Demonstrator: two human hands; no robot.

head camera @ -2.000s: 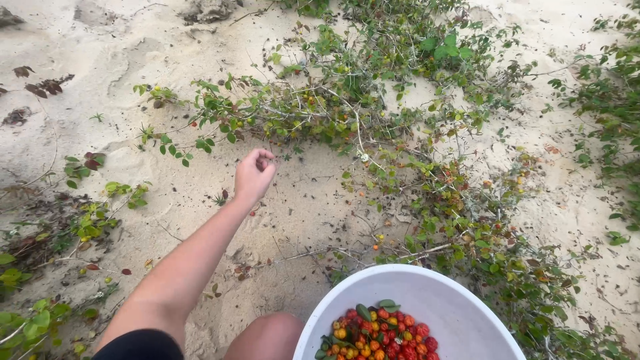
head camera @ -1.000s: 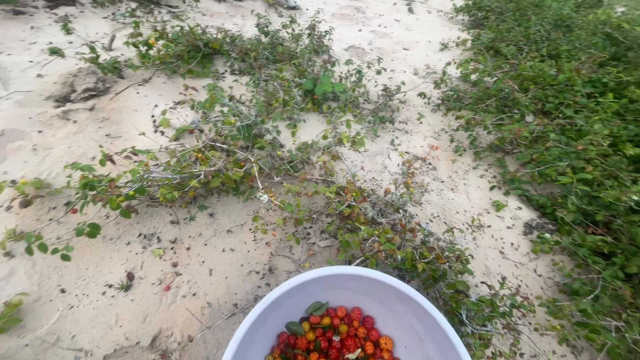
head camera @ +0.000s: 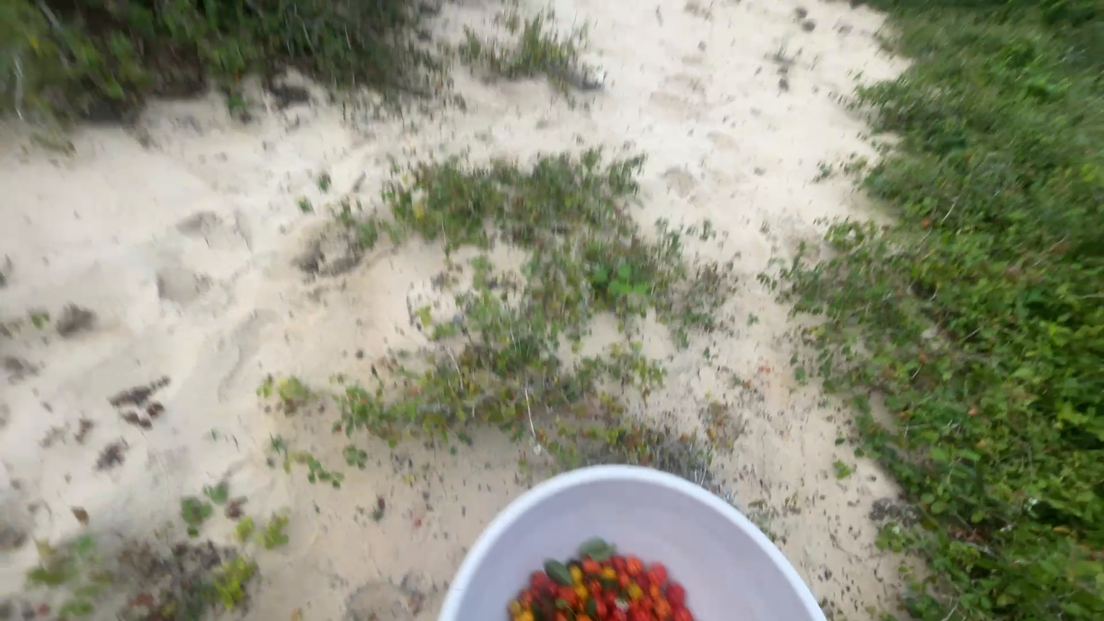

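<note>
Neither my left hand nor my right hand shows in the view of now. A white bowl (head camera: pixel 690 509) is at the bottom edge, right of the middle, and its lower part is cut off by the frame. Inside it lies a heap of small red, orange and yellow fruits (head camera: pixel 634 591) with a few green leaves (head camera: pixel 558 571) on top. What holds or supports the bowl is hidden below the frame.
Low shrubs with thin stems (head camera: pixel 517 345) spread over pale sand (head camera: pixel 285 328) beyond the bowl. Dense green plants (head camera: pixel 992 302) line the right side, and a darker bush (head camera: pixel 216 43) stands at the upper left. The picture is somewhat blurred.
Two seconds ago a bare arm and hand reached over the sand left of the bowl; they have left the view. The view has tilted up and shows more ground ahead.
</note>
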